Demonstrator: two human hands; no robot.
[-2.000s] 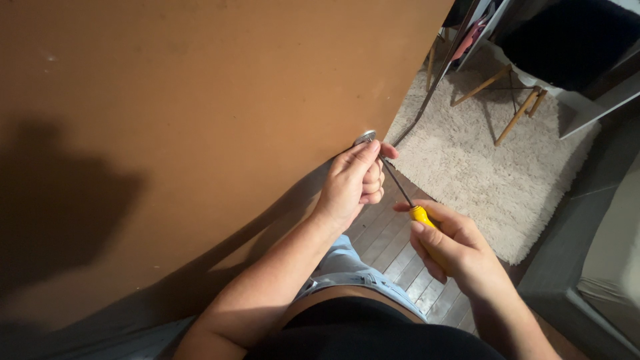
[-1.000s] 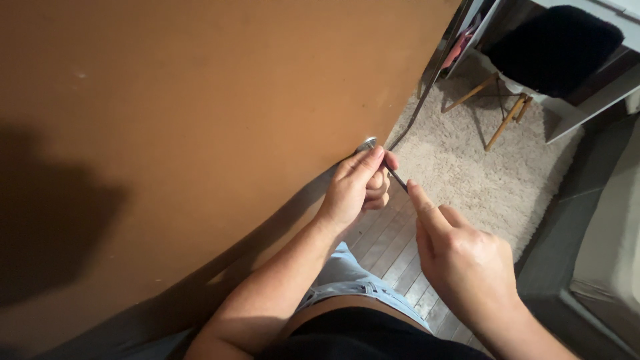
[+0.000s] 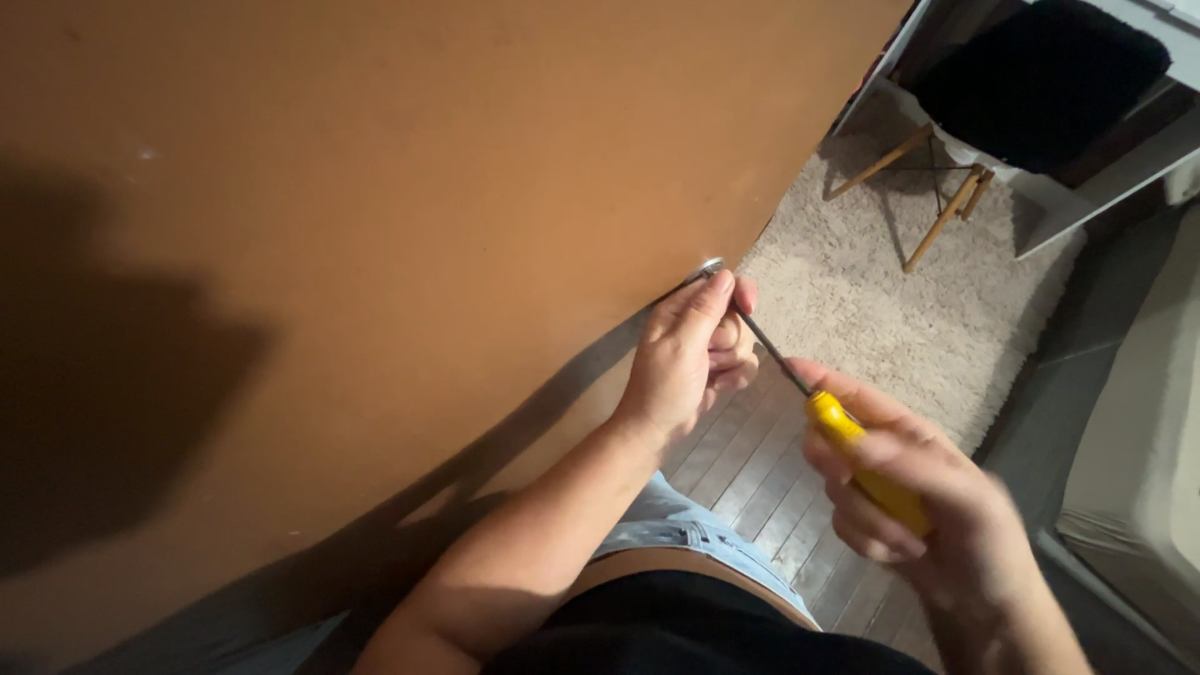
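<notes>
My right hand (image 3: 914, 487) grips the yellow handle of a screwdriver (image 3: 858, 450), whose dark shaft runs up and left to my left hand (image 3: 689, 347). The fingers of my left hand pinch around the front of the shaft, so its tip is hidden. Just beyond those fingertips, a round metal fitting (image 3: 710, 266) sits on the brown door panel (image 3: 422, 234), near its edge. Whether a screw is at the tip cannot be seen.
A chair with a black furry cover (image 3: 1045, 84) and wooden legs stands at the upper right by a white desk (image 3: 1106, 211). Below it lie a cream shaggy rug (image 3: 900, 337) and a plank floor (image 3: 741, 450). A grey bed frame (image 3: 1041, 403) borders the right side.
My right hand has shifted its hold on the screwdriver; the yellow handle, covered one second ago, shows again. My left hand stays at the metal fitting.
</notes>
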